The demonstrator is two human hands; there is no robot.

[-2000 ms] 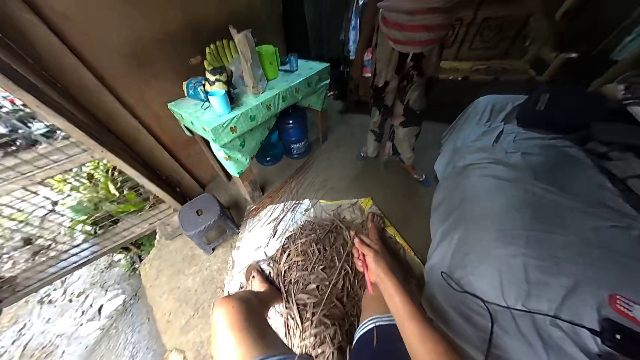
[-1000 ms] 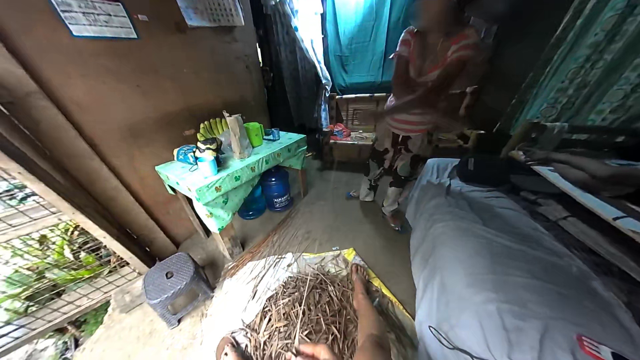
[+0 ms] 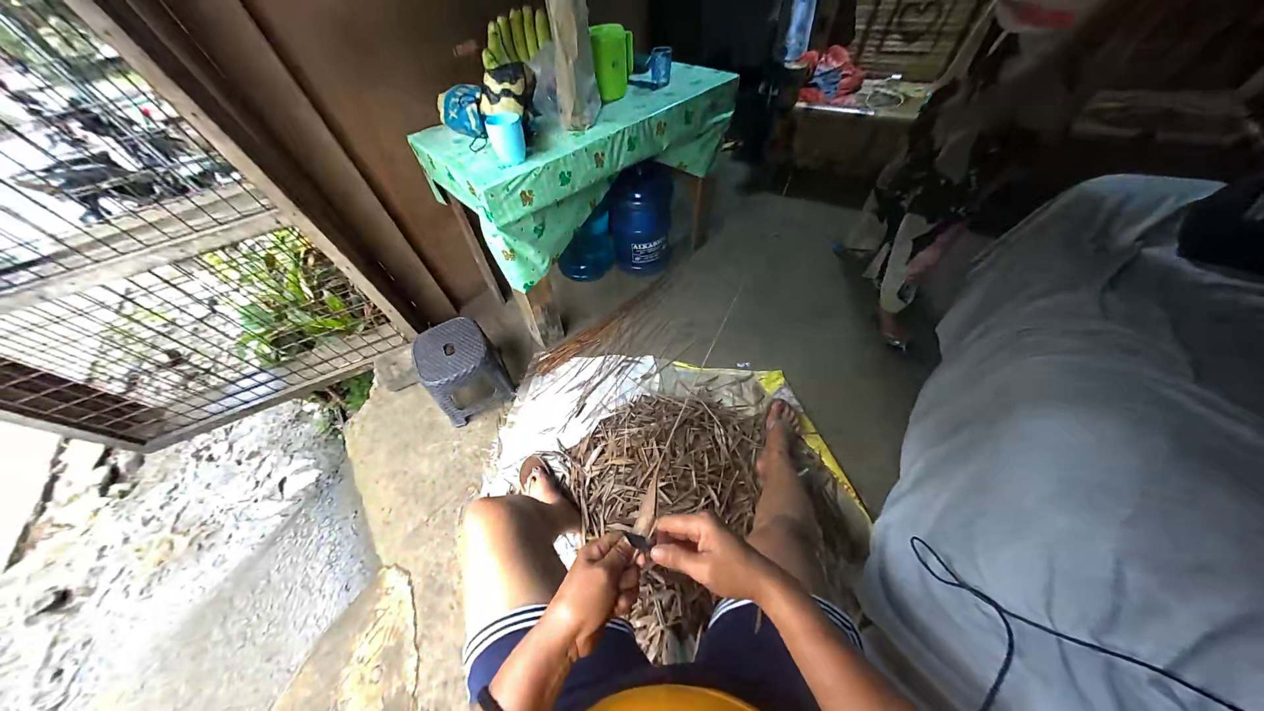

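Above the lower part of a pile of dry brown leaf strips (image 3: 691, 449), both my hands meet between my knees. My left hand (image 3: 600, 585) is closed on a small dark blade-like piece (image 3: 640, 541), whose exact kind I cannot tell. My right hand (image 3: 703, 553) pinches at the same spot, where the base of a dry leaf strip (image 3: 648, 506) meets the dark piece. The strip points up and away from me. The pile lies on a white and yellow sheet (image 3: 592, 385), with my bare feet on either side of it.
A grey plastic stool (image 3: 459, 360) stands left of the sheet. Beyond is a table with a green cloth (image 3: 592, 148), blue water jugs (image 3: 642, 217) beneath. A grey-covered surface (image 3: 1066, 415) with a black cord (image 3: 1027, 620) lies at right. A person (image 3: 918, 217) stands behind it.
Both hands are now together at the leaf strip; two seconds ago one hand held a pink-red object near the right foot. The view has tilted down since one second ago.
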